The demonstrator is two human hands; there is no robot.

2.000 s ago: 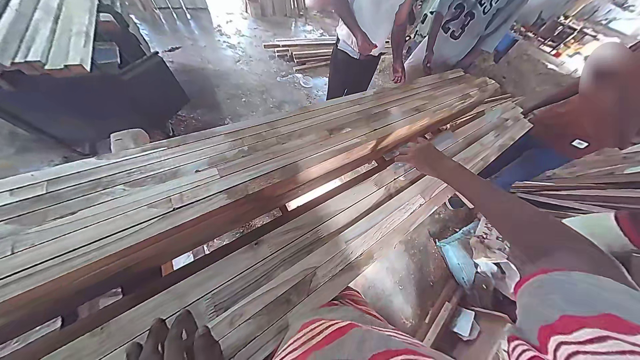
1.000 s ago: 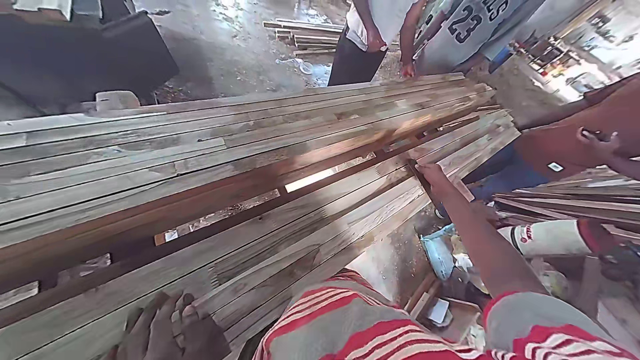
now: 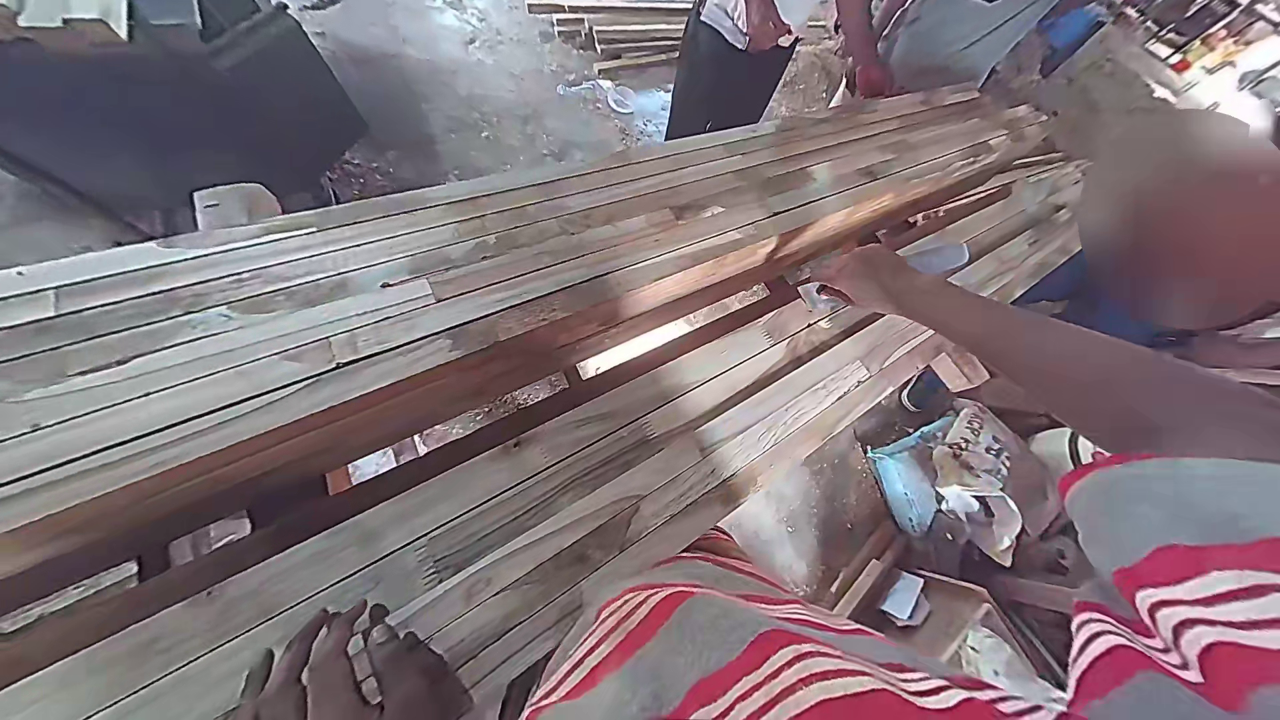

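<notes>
Long wooden strips (image 3: 560, 440) lie side by side across the view, with a dark gap between two groups of them. My left hand (image 3: 360, 665) rests at the bottom left on the near strips, its fingers slightly apart and nothing seen in it. My right hand (image 3: 855, 280) reaches over the near strips to the gap, fingers bent down. A small whitish thing (image 3: 820, 296) shows at its fingertips; whether it is gripped is unclear. Just beyond the wrist, a pale translucent piece (image 3: 940, 257) lies over the strips.
Below the strips at right are a blue plastic bag (image 3: 905, 480), a printed sack (image 3: 975, 445) and an open box (image 3: 950, 610). A person (image 3: 1170, 220) leans close at right; two others stand at the far side. A dark object (image 3: 180, 110) stands at upper left, near stacked timber (image 3: 625, 35).
The right-hand person's head has come lower and closer to the strips. My right hand has shifted on the strips, and the translucent piece now shows beside it. My left hand stays on the near strips.
</notes>
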